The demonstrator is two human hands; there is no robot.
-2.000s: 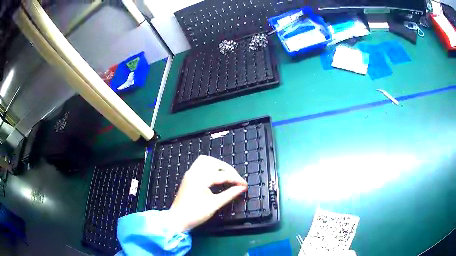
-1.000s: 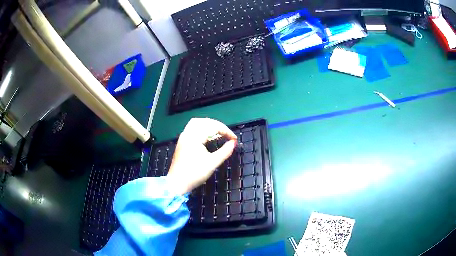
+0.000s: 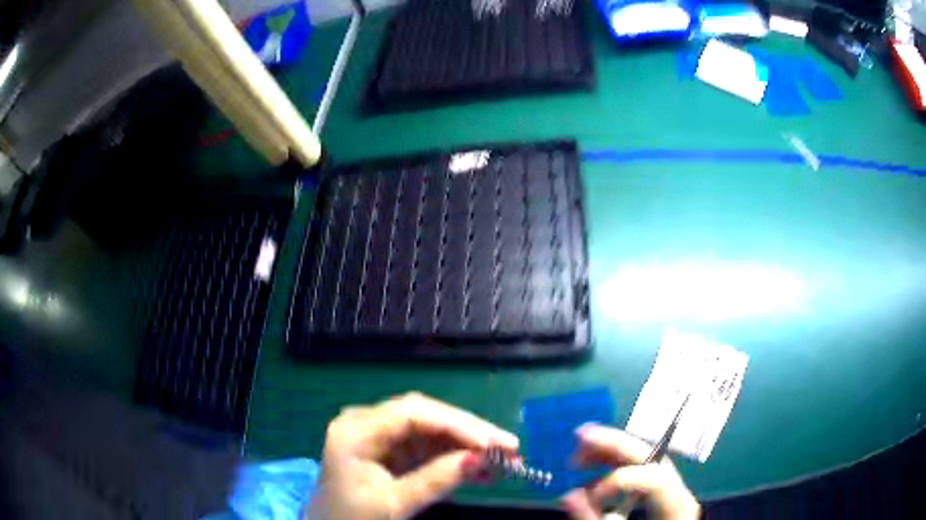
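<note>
My left hand [image 3: 406, 462] is at the bottom centre and pinches a small ridged dark and silvery component [image 3: 516, 466] between thumb and fingertips. My right hand [image 3: 635, 477], partly cut off by the bottom edge, holds dark tweezers [image 3: 668, 432] that point up over the white sheet. The white sheet of tiny parts [image 3: 701, 381] lies right of centre, its print blurred. A blue sheet [image 3: 564, 432] lies between and behind my hands. The black blister tray [image 3: 442, 249] with a white label lies ahead of my left hand.
A second black tray [image 3: 208, 315] lies at the left, and a far black tray [image 3: 487, 61] at the back. A blue bin [image 3: 645, 20], white and blue sheets [image 3: 731, 71] and a thin pale tool [image 3: 802, 151] lie at the back right. Pale posts [image 3: 239, 86] stand at upper left.
The view has tilted down. My left hand has come back from over the tray to the bench edge with the component. My right hand with tweezers has come into view.
</note>
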